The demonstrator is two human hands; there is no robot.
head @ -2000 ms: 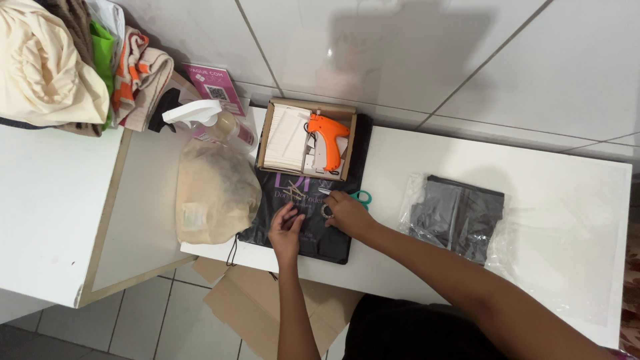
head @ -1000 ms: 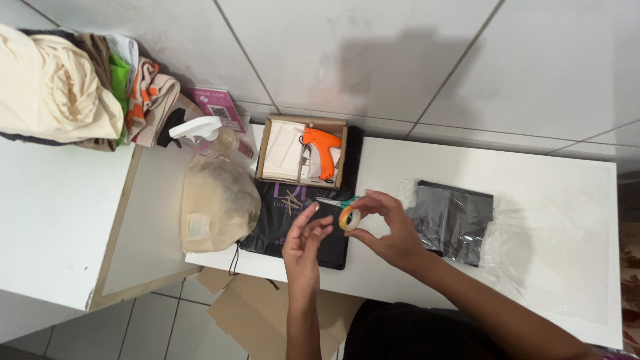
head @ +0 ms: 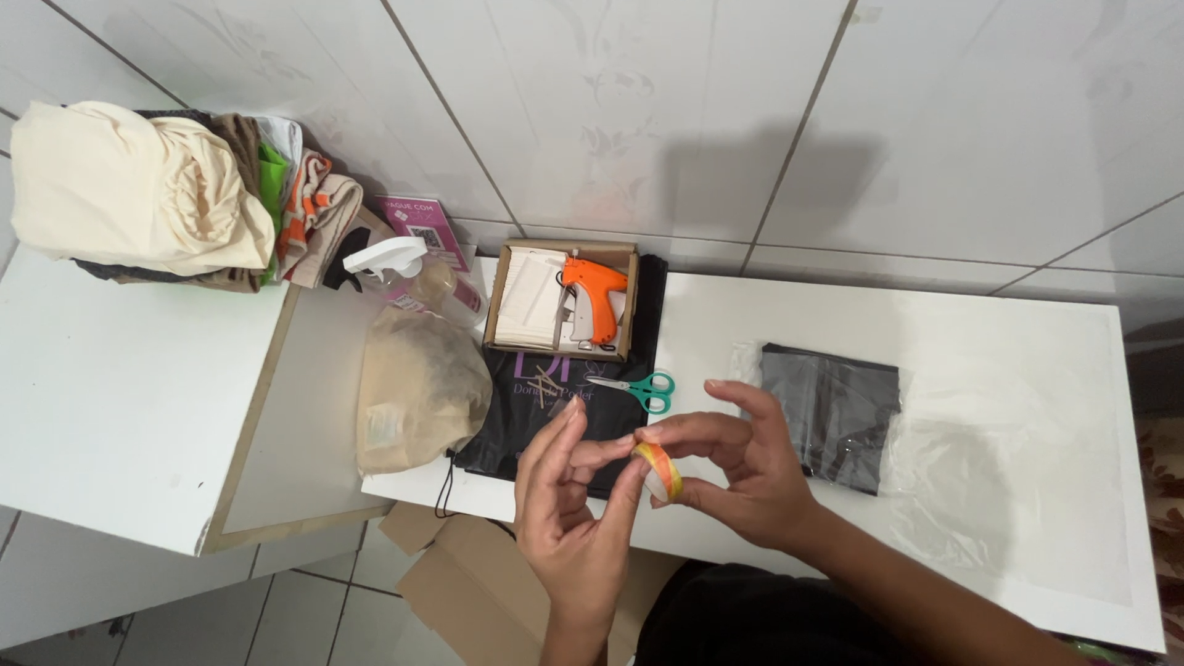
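A small roll of adhesive tape [head: 659,470] with an orange and yellow side is held above the table's front edge. My right hand [head: 754,462] grips it between thumb and index finger, the other fingers raised. The fingertips of my left hand [head: 578,490] touch the roll's left side; whether they pinch it or its loose end cannot be made out. Just beyond the hands, scissors with green handles [head: 655,392] lie partly on a black printed bag [head: 504,435]. Behind them an open cardboard box [head: 564,354] holds an orange tagging gun [head: 601,291] and white tags [head: 529,301].
To the left stand a beige cloth bag [head: 421,393], a spray bottle [head: 444,287] and a pink sign [head: 425,227]. Folded clothes [head: 139,199] are piled on a higher white surface. A dark garment in clear plastic [head: 832,416] lies to the right. Flattened cardboard [head: 499,573] is below.
My right hand has lifted the tape roll from low over the black bag toward me. My left hand, apart from the roll a second ago, now touches it.
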